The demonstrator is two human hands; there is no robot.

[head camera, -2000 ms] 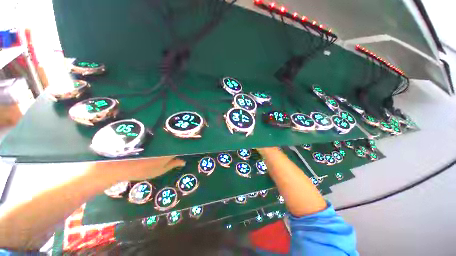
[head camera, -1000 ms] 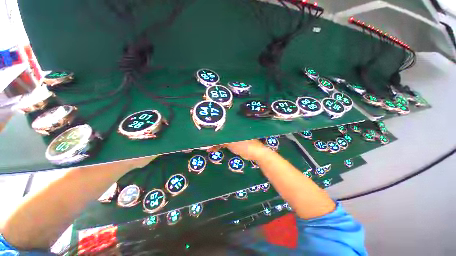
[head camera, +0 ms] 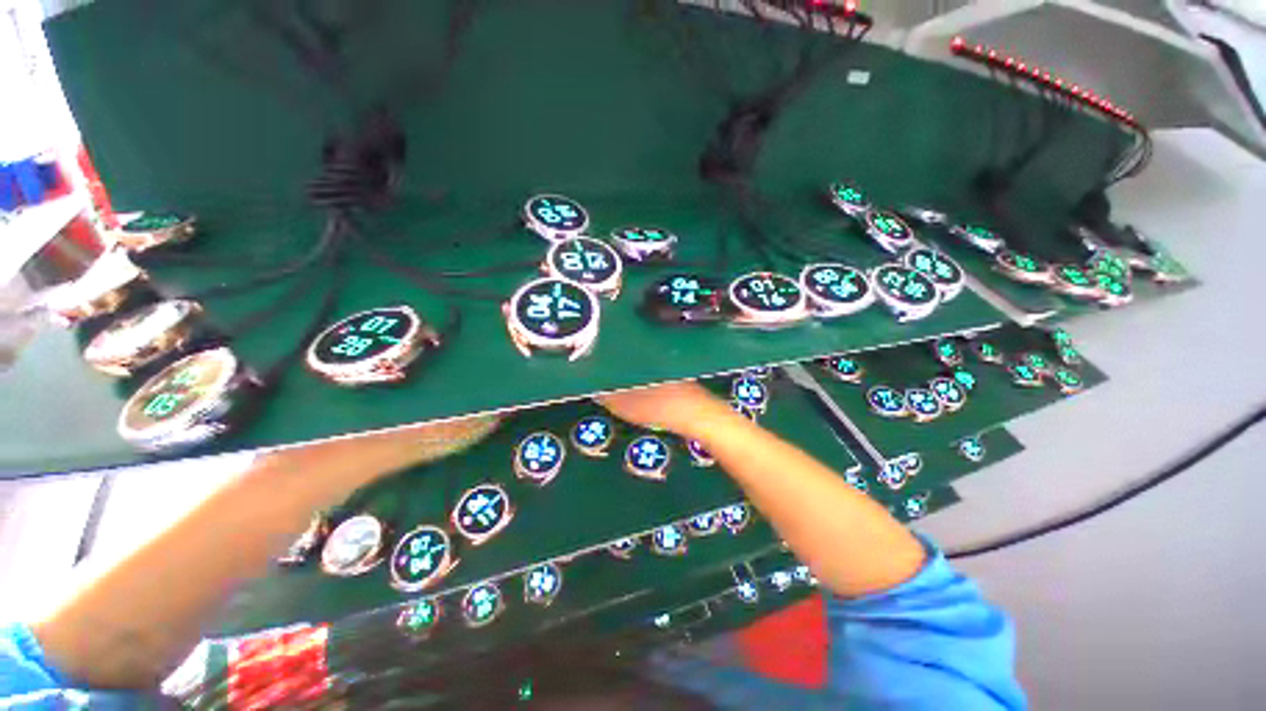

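Round lit smartwatches lie on the green upper shelf [head camera: 458, 396], among them a gold-toned watch [head camera: 364, 345] and a silver one [head camera: 554, 315]. More lit watches, such as one at the front left [head camera: 421, 558], lie on the shelf below. My left hand [head camera: 458, 438] reaches under the upper shelf, its fingers mostly hidden behind the shelf edge. My right hand [head camera: 653, 406] reaches in beside it from the right, fingertips also hidden by the edge. Whether either hand holds something cannot be seen.
Bunched black charging leads [head camera: 358, 167] hang at the shelf's back, below red indicator lights [head camera: 1041, 84]. A red-orange tray [head camera: 278, 667] shows at the lower left. A thick black cable [head camera: 1111, 507] runs along the white wall at right.
The view has shifted, so the upper shelf's watches sit further left. My right hand has moved left under the shelf. My left hand has reached further in, its fingers now hidden by the shelf edge.
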